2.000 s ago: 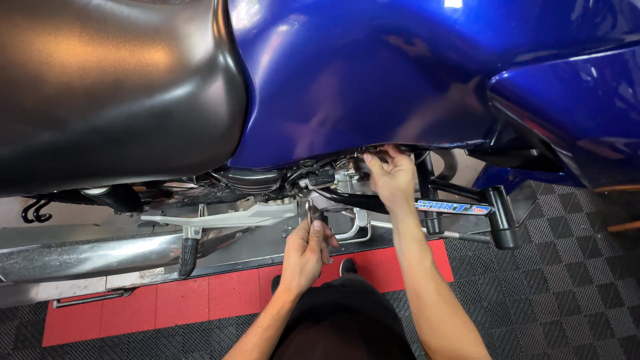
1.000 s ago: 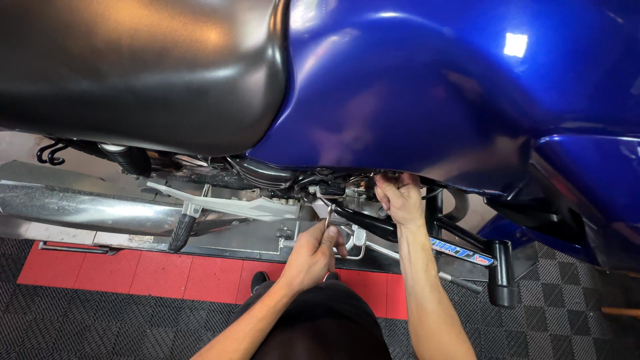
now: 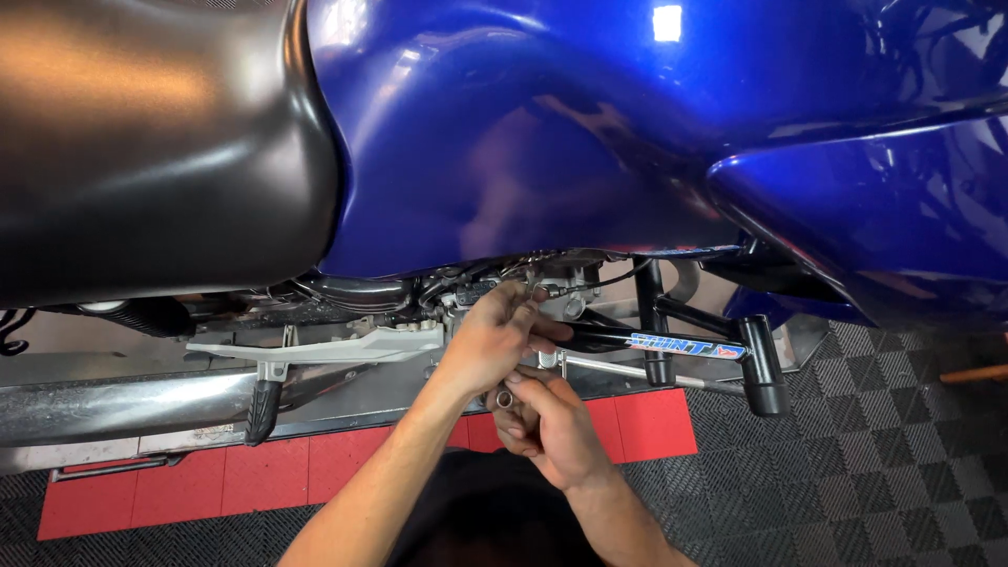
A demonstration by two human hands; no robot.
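Note:
My left hand [image 3: 500, 335] reaches to the engine side below the blue fuel tank [image 3: 504, 173] of a motorcycle, its fingertips at a fitting on the end of a black cable [image 3: 610, 281]. Whether those fingers grip the fitting is hard to tell. Just below it, my right hand [image 3: 547, 425] has its fingers curled around a wrench, whose ring end [image 3: 504, 398] shows between thumb and fingers; the rest of the tool is hidden. The black tubular crash bar [image 3: 685, 342] with a sticker runs to the right of both hands.
A black seat [image 3: 157, 157] lies at the left. Below it are a grey footpeg bracket [image 3: 378, 344], a rubber footpeg [image 3: 264, 411] and a silver exhaust silencer [image 3: 134, 405]. Red floor tiles [image 3: 264, 474] border dark tiles, and a metal bar [image 3: 654, 372] passes under the crash bar.
My right hand has come down from the engine side and now holds the wrench that was in my left hand. My left hand has moved up to the cable fitting.

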